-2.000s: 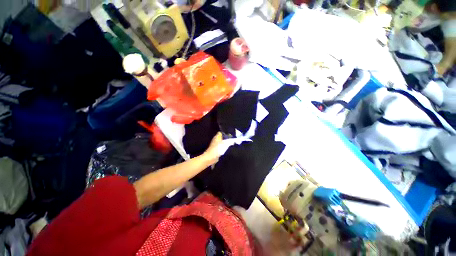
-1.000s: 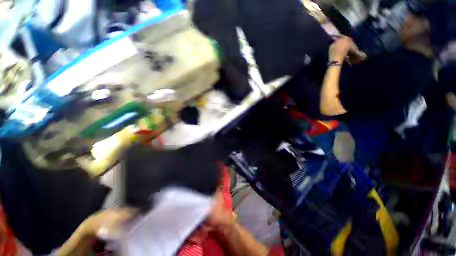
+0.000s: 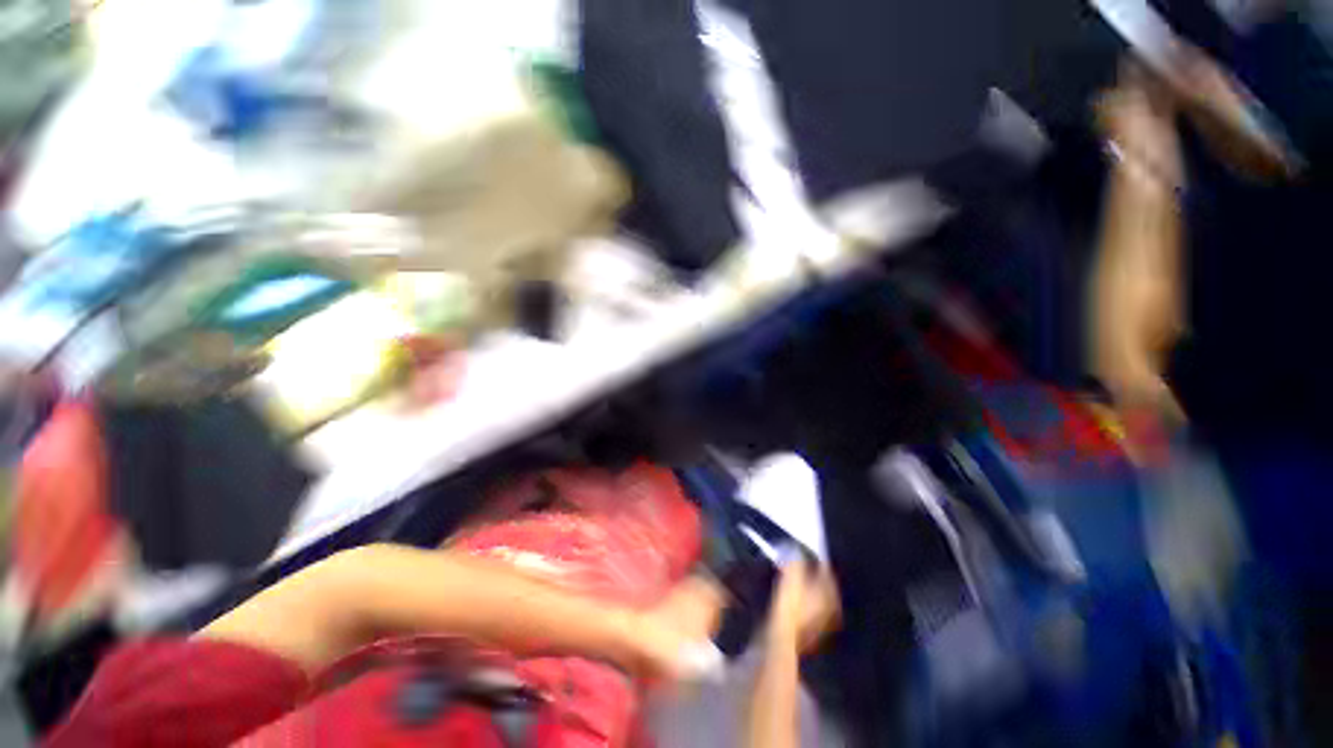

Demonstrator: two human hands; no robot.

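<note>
The picture is strongly blurred. My left hand (image 3: 683, 626) is at the lower middle, its arm reaching across from the lower left. My right hand (image 3: 801, 602) is just to its right. A white piece (image 3: 785, 501) with dark material beside it stands just above my right hand, seemingly held there. I cannot tell whether my left hand holds anything. A black panel (image 3: 198, 482) lies on the left by the machine.
A sewing machine (image 3: 504, 190) stands on the white table (image 3: 483, 424) at upper left. Large dark fabric (image 3: 892, 88) covers the table's far part. Another person's arm (image 3: 1140, 263) is at upper right. Dark and blue pieces lie at the lower right.
The view has swung right. My hands have moved right, from in front of the machine to beside the table. The black and white pieces between them are now mostly out of sight.
</note>
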